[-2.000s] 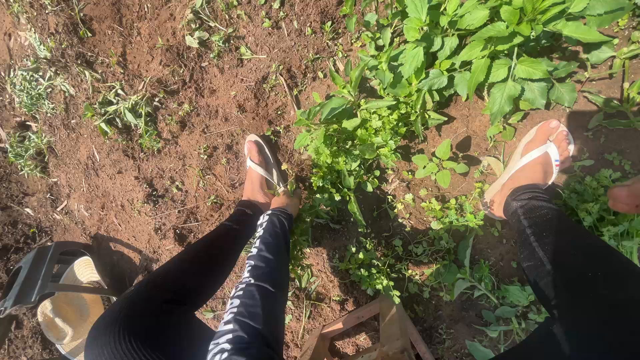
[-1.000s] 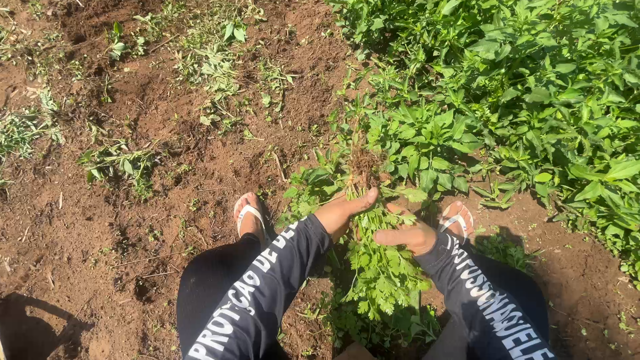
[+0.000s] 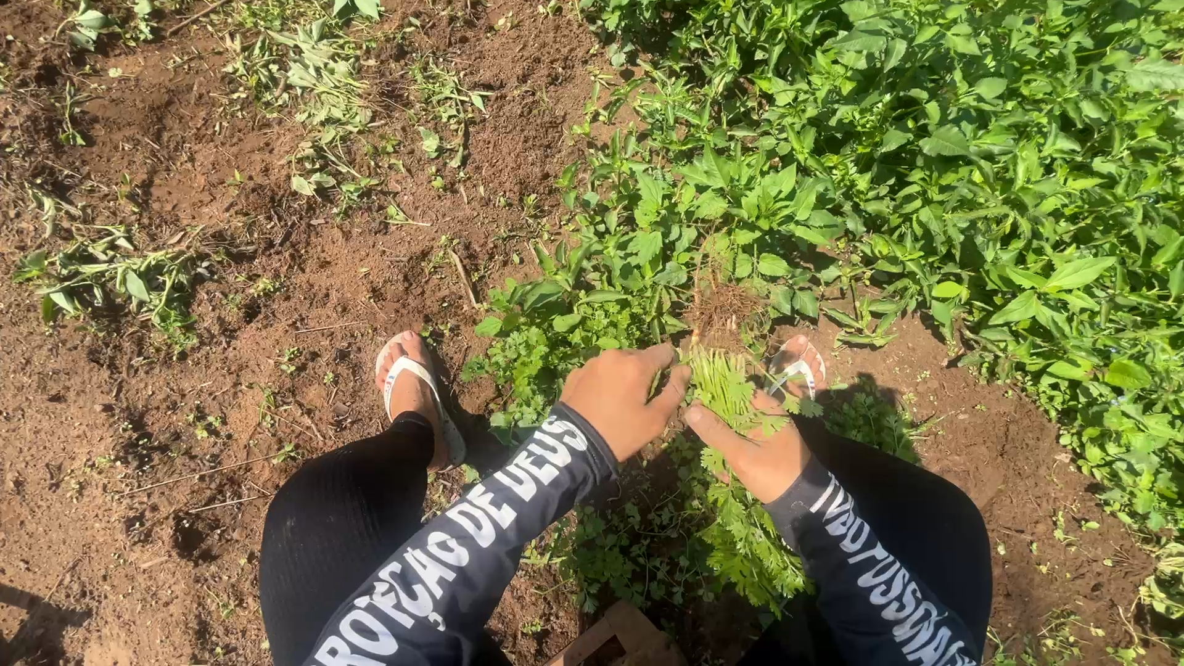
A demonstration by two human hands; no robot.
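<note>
A leafy bunch of green herbs, like cilantro or parsley [image 3: 754,546], lies across my right hand [image 3: 754,449], whose thumb presses on the stems. Its brownish roots [image 3: 726,310] point away from me, and the leaves hang toward me. My left hand [image 3: 624,398] is at the left side of the stems, fingers bent and thumb tip close to them; whether it pinches a stem is unclear. Both forearms wear dark sleeves with white lettering.
Dense green plants [image 3: 962,166] fill the upper right. Low herbs [image 3: 546,351] grow between my feet, which wear white flip-flops [image 3: 421,379]. Wilted pulled weeds [image 3: 120,277] lie on reddish soil at the left. Part of a wooden crate or stool [image 3: 620,634] shows at the bottom edge.
Two seconds ago my left hand was down by my left foot, and no bunch was in view. One second ago both hands were around the bunch; now my left hand sits at its left side.
</note>
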